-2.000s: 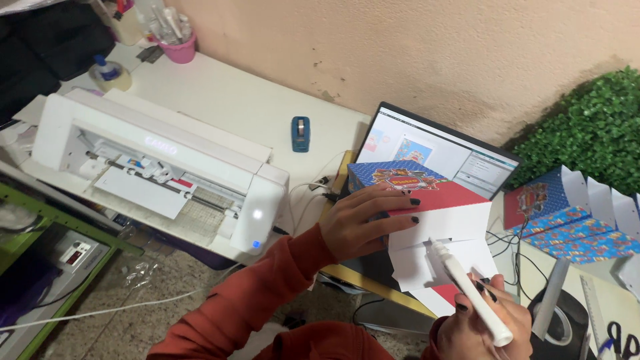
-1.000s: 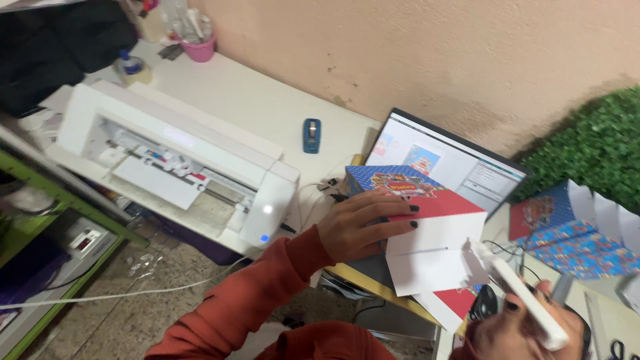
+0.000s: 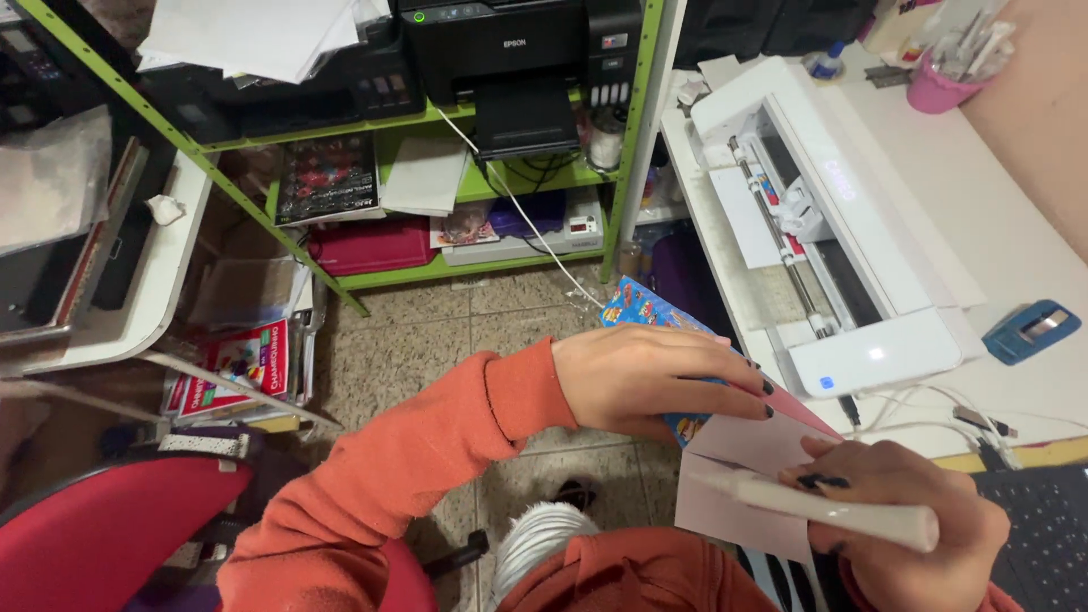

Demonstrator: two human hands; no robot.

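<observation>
My left hand [image 3: 671,378] grips a printed cardstock box [image 3: 650,306], blue with small colourful pictures, from above, its dark-nailed fingertips over the near edge. The box's plain inner flaps [image 3: 739,501] point toward me. A white pen-shaped tool [image 3: 837,510] is in my right hand [image 3: 909,510], its narrow end on the flaps near their fold. What kind of tool it is, I cannot tell. The thumb and fingers of the right hand close around its shaft, close to the right edge of the box.
A white cutting machine [image 3: 858,212] stands on the white desk at right, with a blue tape dispenser [image 3: 1031,331] and cables beside it. A black laptop keyboard [image 3: 1037,527] is at lower right. Ahead is a green metal shelf [image 3: 408,272] with a black Epson printer [image 3: 518,51]. A red chair [image 3: 127,544] stands at lower left.
The view has swung far to the left. The box has turned in my left hand and come away from in front of the laptop screen. The white tool, seen apart from the flaps earlier, is against them now.
</observation>
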